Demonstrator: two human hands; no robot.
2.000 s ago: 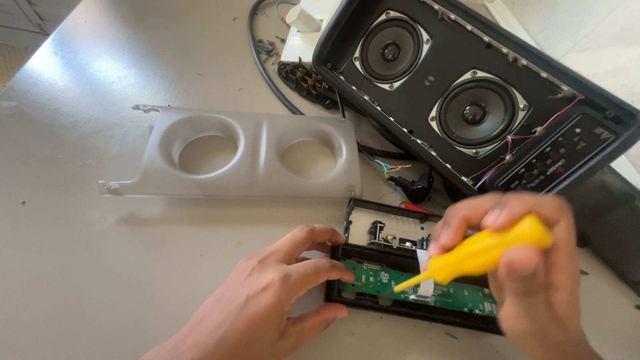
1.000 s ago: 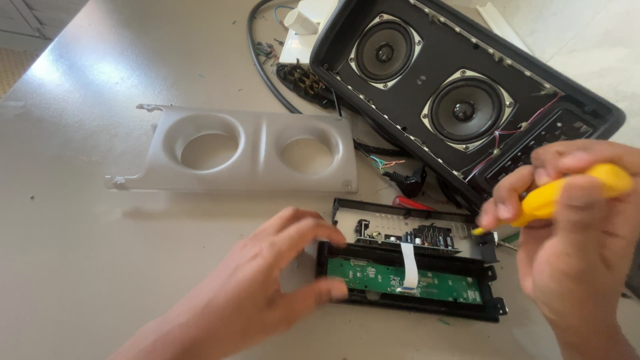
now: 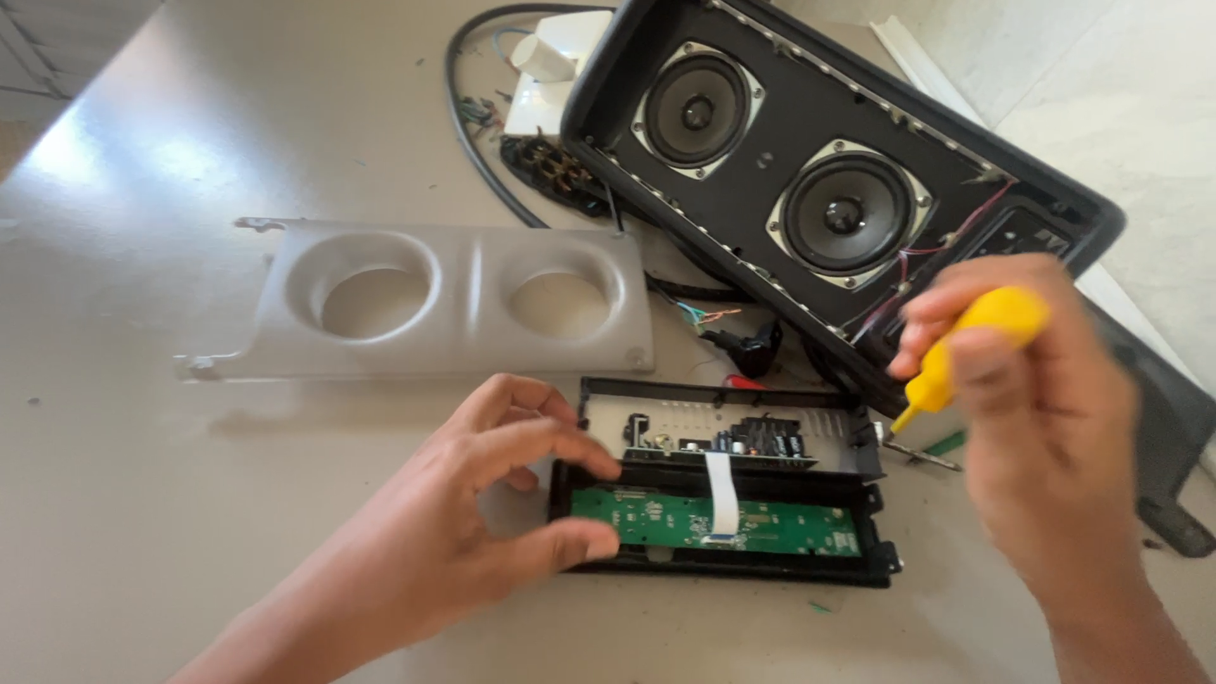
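A yellow-handled screwdriver is in my right hand, its tip pointing down and left near the right end of a black plastic housing. My left hand lies at the housing's left end, fingers and thumb spread; whether the fingertips touch it I cannot tell. Inside the housing's lower part lies a green circuit board. A white ribbon cable runs from it up to a second circuit board with components in the upper part.
Behind stands a black speaker cabinet with two round drivers and thin red wires. A grey plastic panel with two round openings lies at left. Cut wires, a black cable, a white box and a red object lie between.
My right hand has moved the screwdriver from over the green board to the right, off the housing. The ribbon cable and upper board show more fully now. My left hand stays by the left end.
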